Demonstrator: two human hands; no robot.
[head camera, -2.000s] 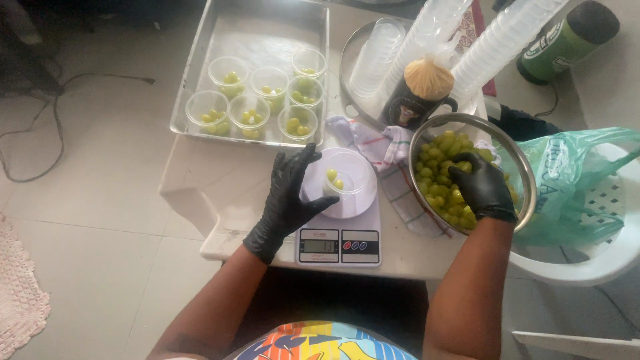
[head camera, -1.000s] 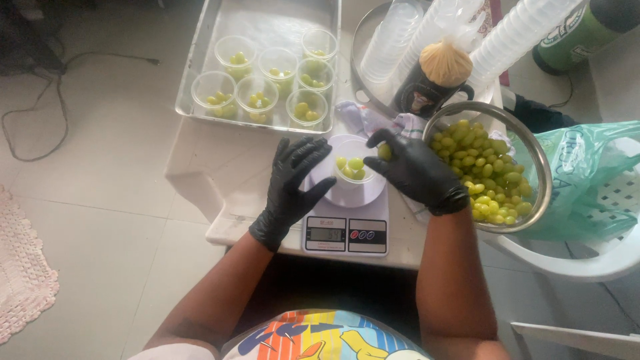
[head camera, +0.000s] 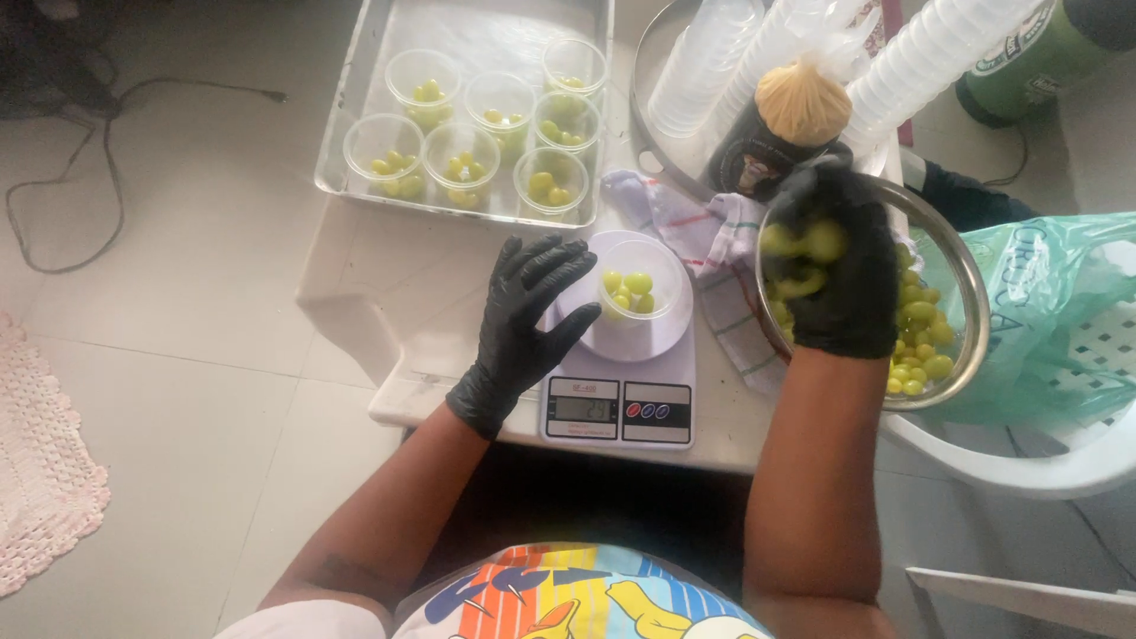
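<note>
A clear plastic cup (head camera: 661, 257) with several green grapes (head camera: 628, 291) stands on the round plate of a white digital kitchen scale (head camera: 581, 351). My left hand (head camera: 532, 328), in a black glove, is beside the cup at its left, fingers apart and holding nothing. Over the left part of a metal bowl (head camera: 974, 311) of grapes is my right hand (head camera: 839, 266), also gloved in black and blurred, with a few grapes in its fingers. At the upper left, a metal baking tray (head camera: 333, 115) holds several clear cups with grapes.
Stacked clear cups (head camera: 941, 67) lean on a round metal tray (head camera: 641, 98) at the back, beside a dark mug (head camera: 750, 160) and a tied bag with tan contents (head camera: 803, 102). A checked cloth (head camera: 728, 231) lies by the bowl. Right are a green plastic bag (head camera: 1021, 302) and white chair (head camera: 1038, 475).
My right hand has moved from the cup on the scale back to the bowl at the right. The cup holds more grapes than two seconds ago. My left hand stays beside it.
</note>
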